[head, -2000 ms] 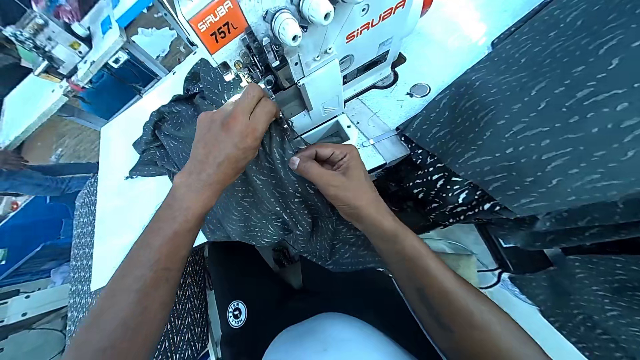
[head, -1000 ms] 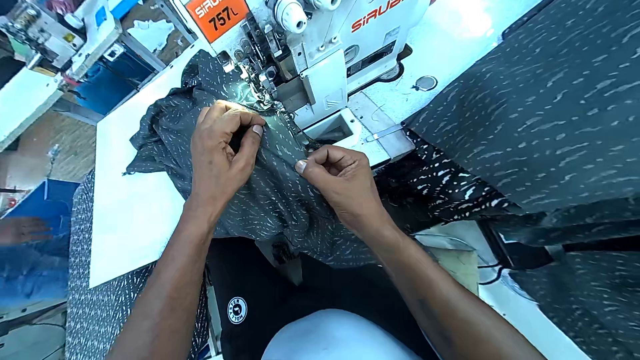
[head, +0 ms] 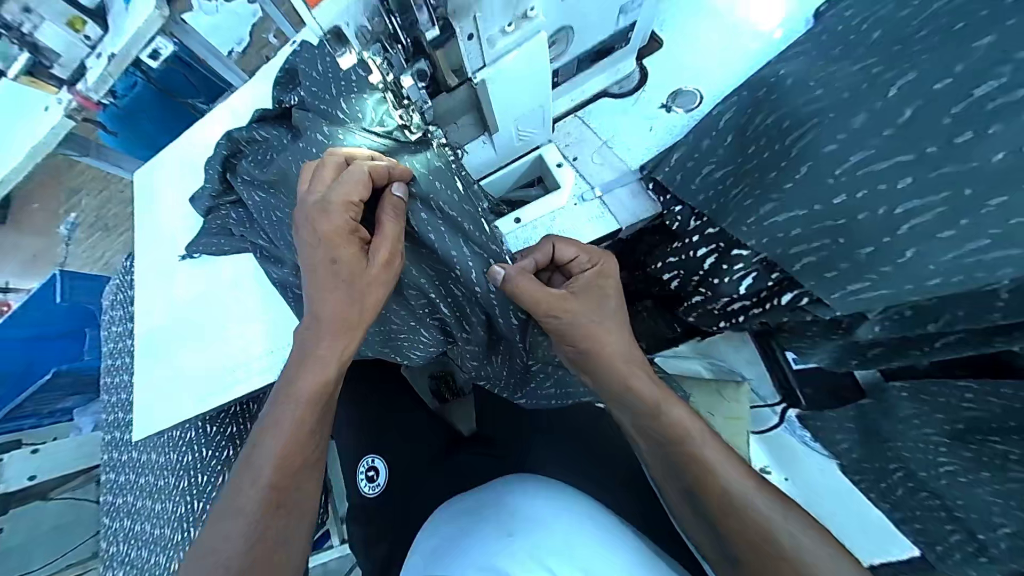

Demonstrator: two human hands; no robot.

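Dark fabric with pale flecks (head: pixel 440 280) lies bunched across the work surface and hangs toward my lap, its upper part under the presser foot (head: pixel 408 120) of a white Siruba sewing machine (head: pixel 520 96). A lamp lights the cloth beside the foot. Just below the foot, my left hand (head: pixel 352 224) pinches the fabric between thumb and fingertips. Lower and to the right, my right hand (head: pixel 560 296) has the fabric's right edge between thumb and forefinger. The cloth hides what lies beneath it.
A white board (head: pixel 208 336) extends at the left, with more flecked cloth (head: pixel 176 480) hanging below. At the right, a large flecked cloth (head: pixel 864 160) drapes over the machine table (head: pixel 720 48). Blue bins (head: pixel 48 344) stand farther left. An open recess (head: pixel 532 188) is beside the fabric.
My left hand was at the presser foot two seconds ago and has moved down, away from it. My right hand stays at the fabric's right edge.
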